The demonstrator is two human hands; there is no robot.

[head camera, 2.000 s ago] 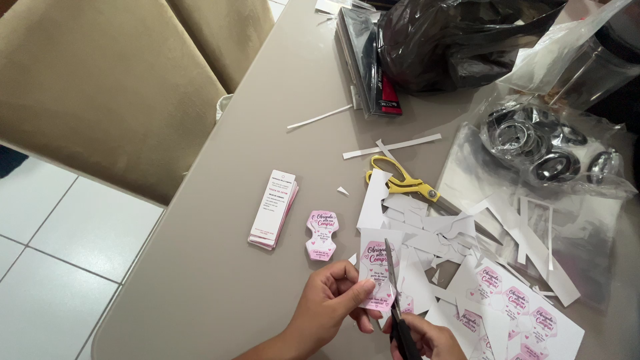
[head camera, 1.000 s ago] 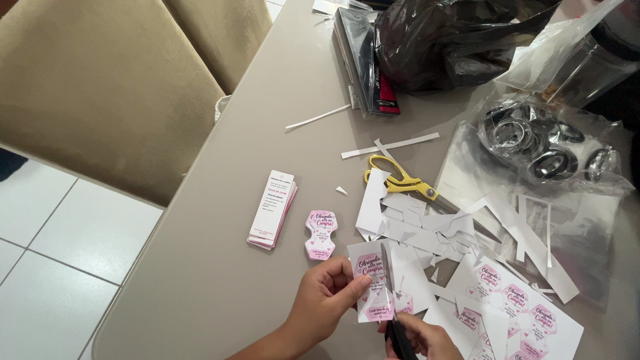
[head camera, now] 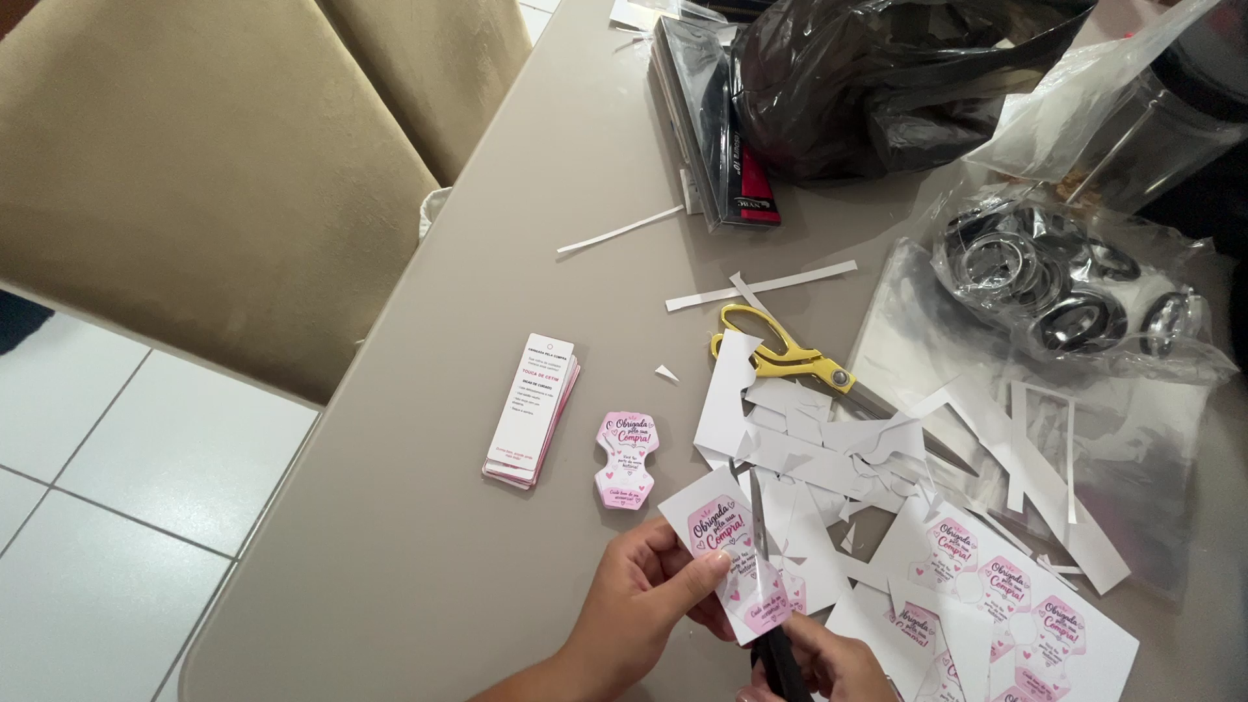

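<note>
My left hand (head camera: 648, 595) pinches a white paper piece with a pink printed tag (head camera: 726, 546) between thumb and fingers. My right hand (head camera: 824, 663) grips black-handled scissors (head camera: 777, 658), whose blades stand along the right side of the paper piece. Just beyond my left hand lie cut-out pink tags (head camera: 627, 463) with notched sides. To their left is a stack of narrow white printed cards (head camera: 531, 409). Printed sheets (head camera: 1033, 624) with more pink tags lie right of my right hand, partly under white scraps.
Yellow-handled scissors (head camera: 785, 361) rest among white paper offcuts (head camera: 868, 448). Behind are a black plastic bag (head camera: 877, 88), a flat box in clear wrap (head camera: 717, 146) and a clear bag of black rings (head camera: 1063, 283). Beige chairs (head camera: 195, 166) stand past the table's left edge.
The paper piece in my left hand has changed its tilt, its top now leaning left. The scissors in my right hand have stayed along its right side.
</note>
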